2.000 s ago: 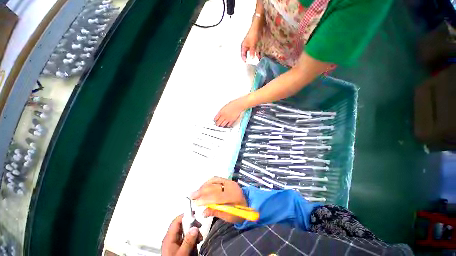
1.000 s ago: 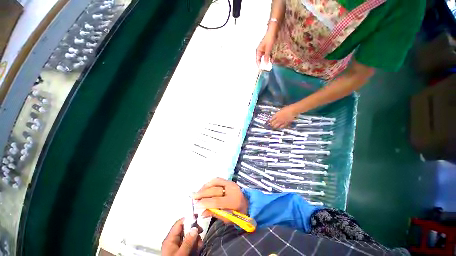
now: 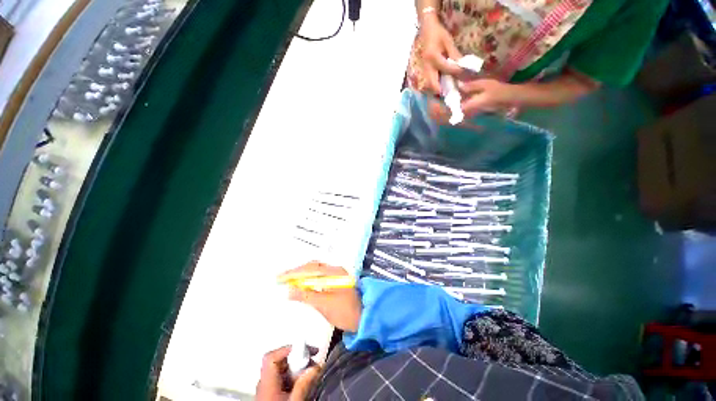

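Note:
My right hand [image 3: 328, 301], in a blue sleeve, is closed around a yellow-handled tool [image 3: 318, 281] above the white bench, apart from my left hand. My left hand [image 3: 284, 374] is low at the bench's near edge, gripping a white tube body [image 3: 299, 357]. Only the white end of the tube body shows; the rest is hidden in the fingers. Several thin dark rods [image 3: 323, 218] lie loose on the white bench [image 3: 259, 227] beyond my right hand.
A teal crate [image 3: 542, 227] right of the bench holds many white-and-grey tubes [image 3: 447, 227]. A coworker's hands [image 3: 485, 95] hold a white piece above its far end. A black corded tool [image 3: 354, 9] lies at the bench's far end. A dark green conveyor [image 3: 141, 196] runs along the left.
My right hand has moved up and away from my left with the yellow tool, whose handle now points differently. The coworker's hand has left the crate, and both their hands are at a white piece.

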